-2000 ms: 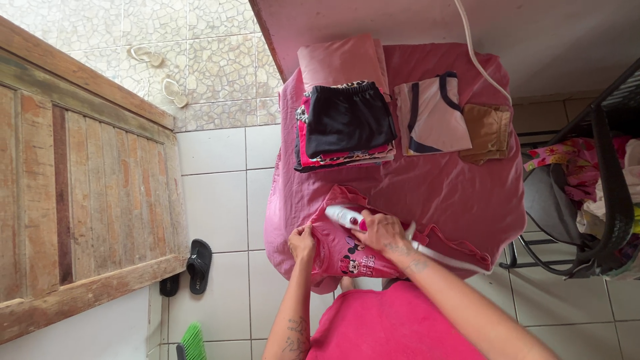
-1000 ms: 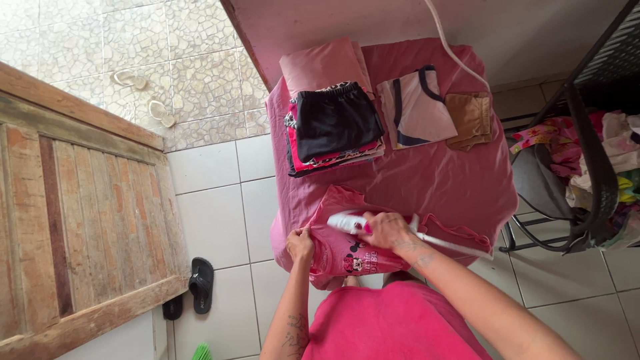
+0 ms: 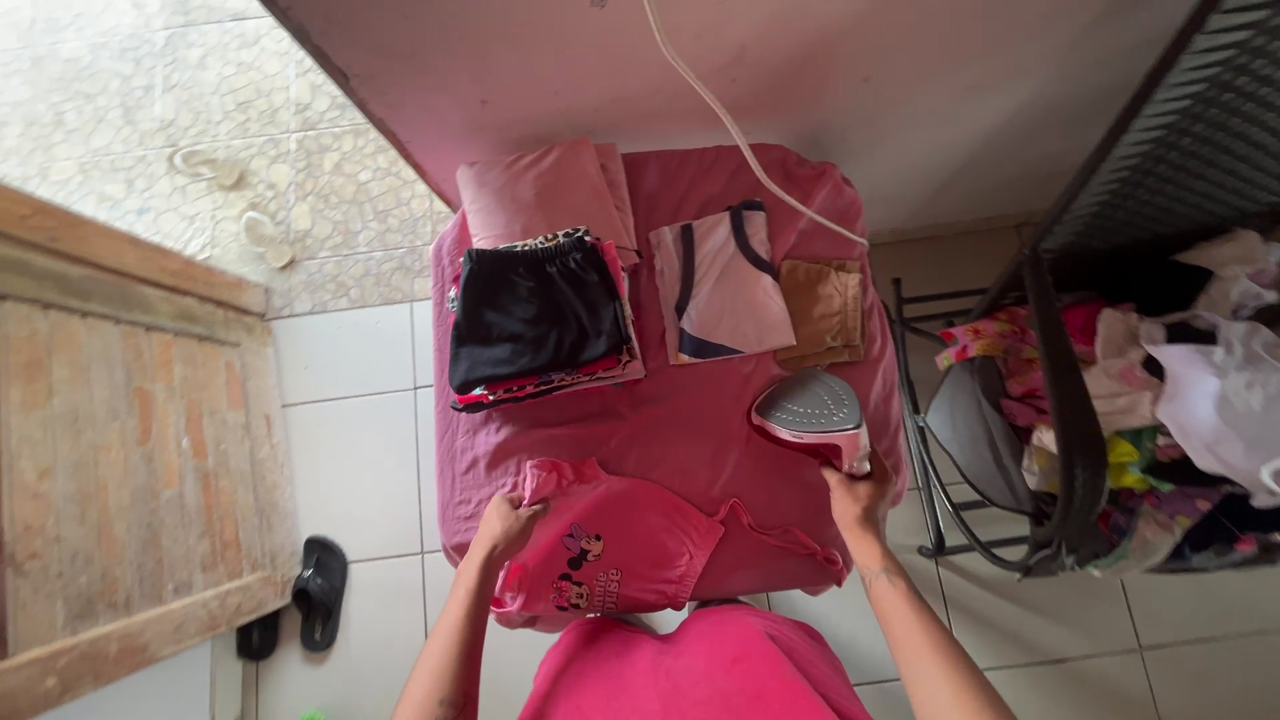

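My left hand [image 3: 512, 522] grips the sleeve edge of a pink child's shirt [image 3: 630, 530] with printed cartoon mice, spread at the near side of a table under a pink cloth [image 3: 720, 430]. My right hand [image 3: 858, 490] holds a clothes iron [image 3: 812, 408] by its handle, tilted up so its grey soleplate shows. Right of the shirt lies a thin pink strap-like piece of fabric [image 3: 780, 545]. Folded black shorts [image 3: 538, 310] top a clothes stack behind the left hand. A folded pale pink garment with dark trim [image 3: 722, 285] and folded tan shorts [image 3: 822, 310] lie beyond the iron.
A white cord [image 3: 712, 100] hangs along the wall behind the table. At right stands a black metal-framed chair [image 3: 1065, 420] heaped with loose clothes [image 3: 1220, 390]. A wooden door [image 3: 130, 460] is at left, with black slippers [image 3: 322, 592] on the tiled floor beside it.
My right hand has lifted the iron off the pink shirt and moved it to the right, turning its soleplate into view. My left hand stays at the shirt's left side.
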